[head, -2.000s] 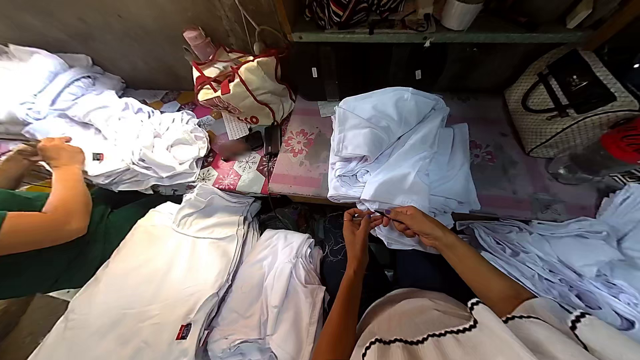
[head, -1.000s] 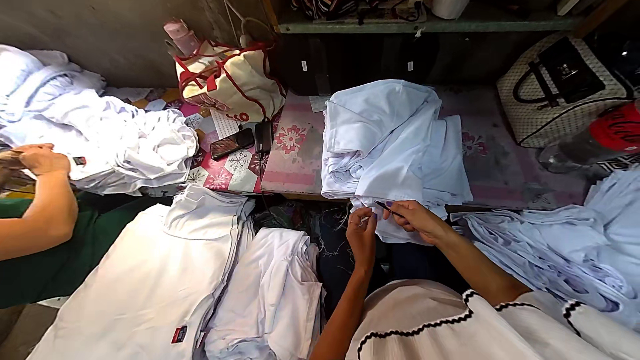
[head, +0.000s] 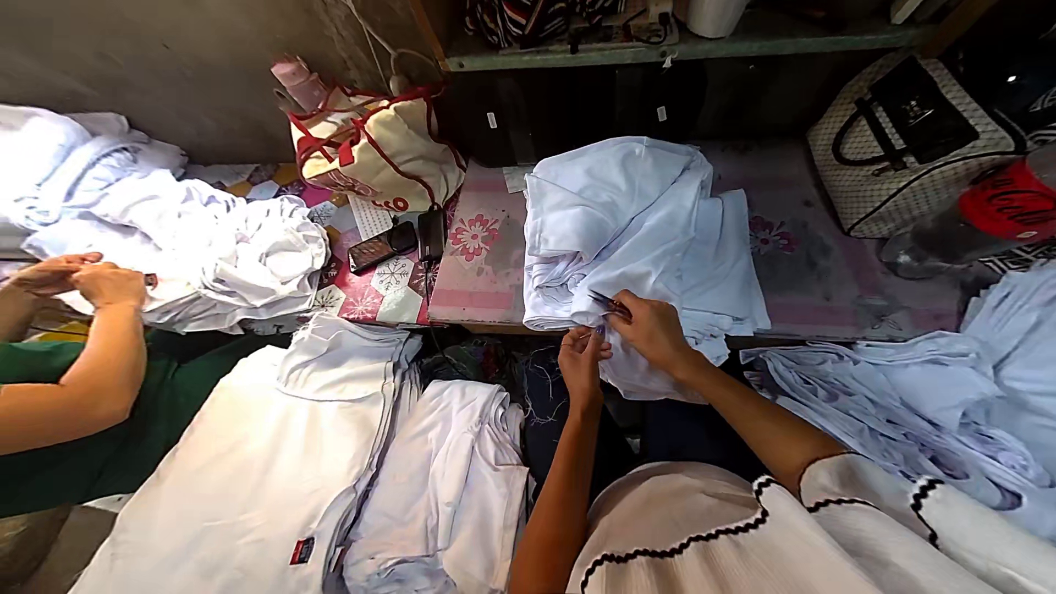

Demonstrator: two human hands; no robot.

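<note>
A stack of folded white garments [head: 619, 214] lies on the table before me, its near edge hanging over the front. My right hand [head: 648, 326] is closed around small dark thread snips [head: 606, 304], whose blades point left over the lower edge of the cloth. Just left of and below it, my left hand [head: 584, 355] pinches at the garment's near edge with thumb and fingertips; a thread there is too fine to make out. Loose thread ends [head: 549, 396] hang over dark cloth by my left wrist.
At left, a co-worker's hands [head: 107, 280] touch a heap of white garments [head: 239, 239]. White garment piles [head: 247, 462] lie between us, and more [head: 916, 404] at right. Behind are a cream tote bag [head: 396, 157], phone [head: 384, 247], patterned handbag [head: 916, 140], plastic bottle [head: 949, 223] and shelf edge [head: 693, 48].
My right hand with the snips has moved up onto the cloth, away from my left fingertips. My left hand stays by the garment's near edge.
</note>
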